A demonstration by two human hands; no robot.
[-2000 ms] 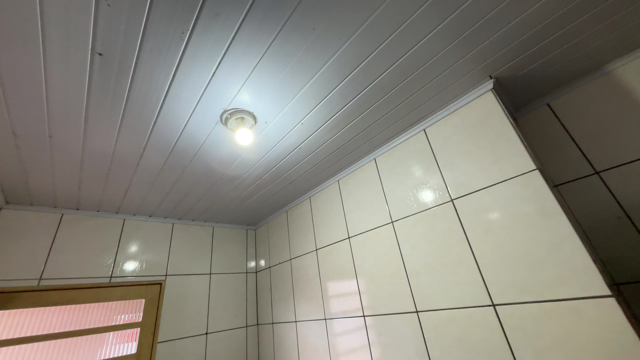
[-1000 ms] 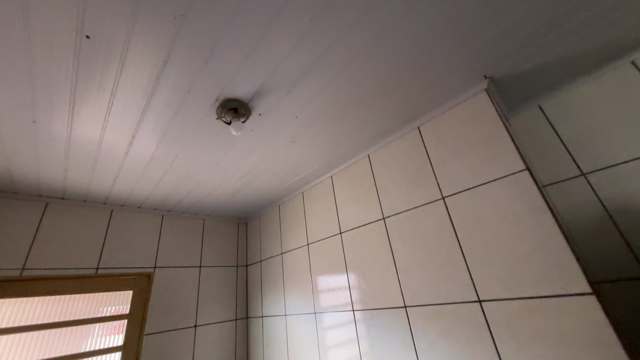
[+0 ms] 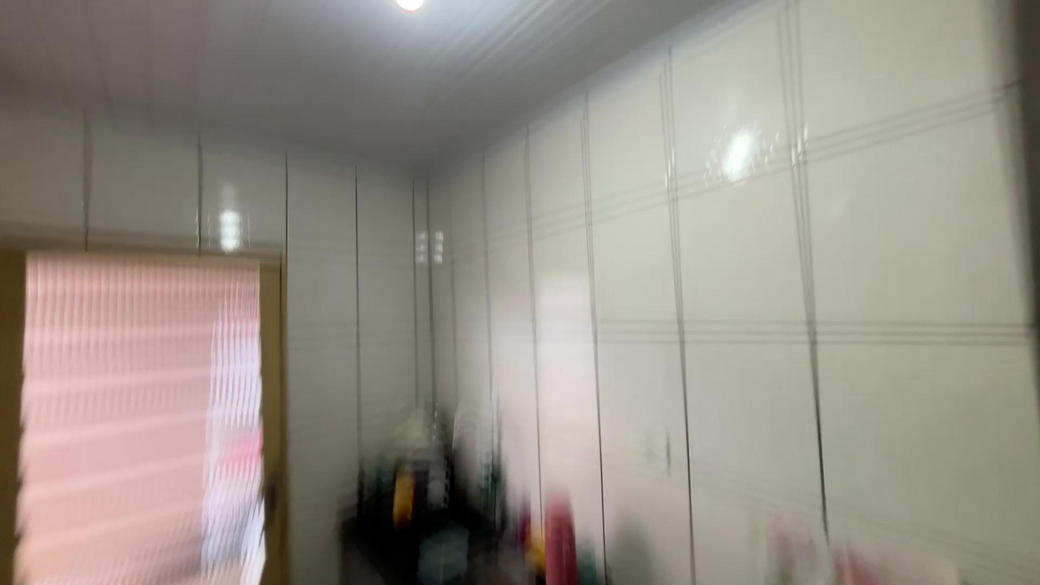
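Neither of my hands is in the head view, so what they hold or touch is hidden. At the top edge glows a light bulb (image 3: 410,3), cut off by the frame, on the panelled ceiling (image 3: 325,73). Its light reflects on the glossy white wall tiles (image 3: 739,244). The whole view is blurred by motion.
On the left is a window (image 3: 142,390) with ribbed glass and a tan frame (image 3: 275,366). Low in the corner stand several blurred items, among them a yellow object (image 3: 403,494) and a red object (image 3: 559,536), too smeared to identify.
The bulb was lit, then unlit about one second ago, and is lit again now. The view has tilted down, bringing the lower wall and corner items into sight.
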